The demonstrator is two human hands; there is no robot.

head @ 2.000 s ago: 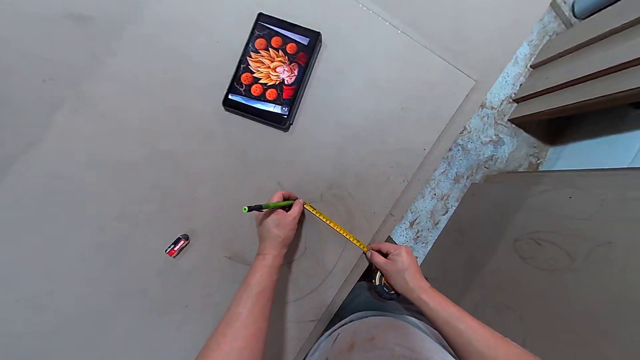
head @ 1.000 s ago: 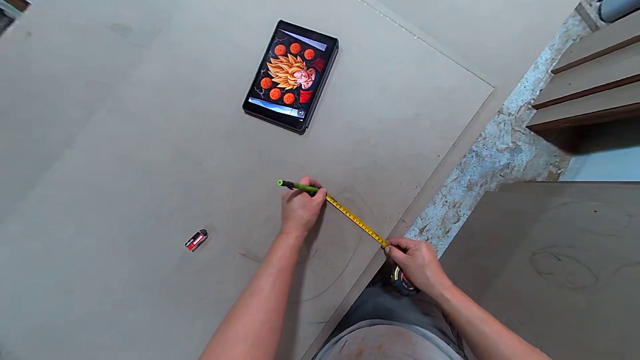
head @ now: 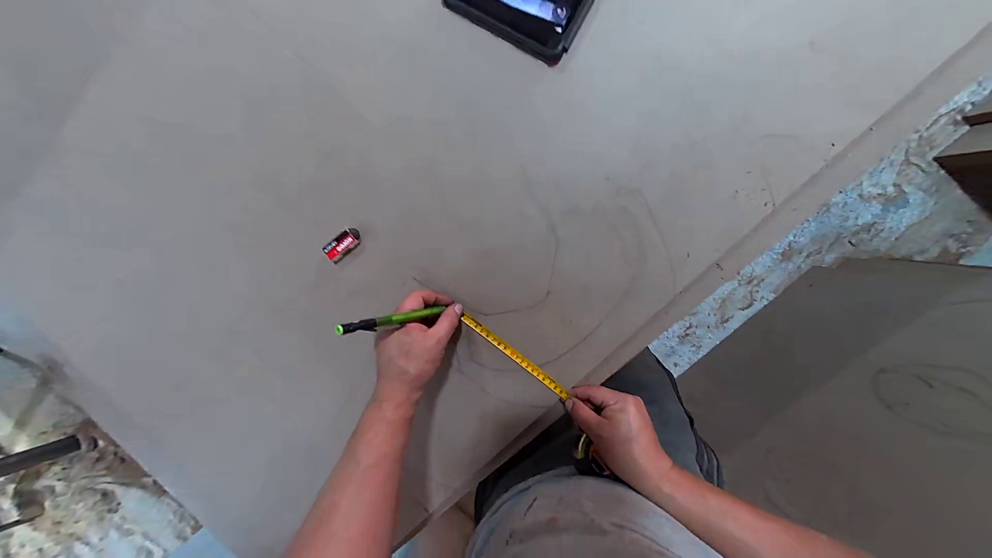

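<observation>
My left hand [head: 411,345] grips a green and black pencil or marker [head: 399,318], its far end pointing left, and its fingers also meet the end of the yellow tape measure blade [head: 515,355]. The blade runs down and right over a large grey-brown board [head: 232,325] to the board's near edge. There my right hand [head: 620,426] pinches the blade, and the dark tape case [head: 590,457] hangs below it, partly hidden. Faint curved pencil lines mark the board around the blade. A red and black eraser-like block [head: 341,245] lies to the left.
A tablet in a black case [head: 508,31] lies at the top, cut off by the frame. Beyond the board's right edge are a stained pale floor [head: 876,201] and another board [head: 837,372] with pencil marks. A dark pipe [head: 39,456] shows at lower left.
Along the board's edge, both hands and the stretched tape have moved down and left, closer to the red and black block. The view has shifted too, with the tablet now partly out of it.
</observation>
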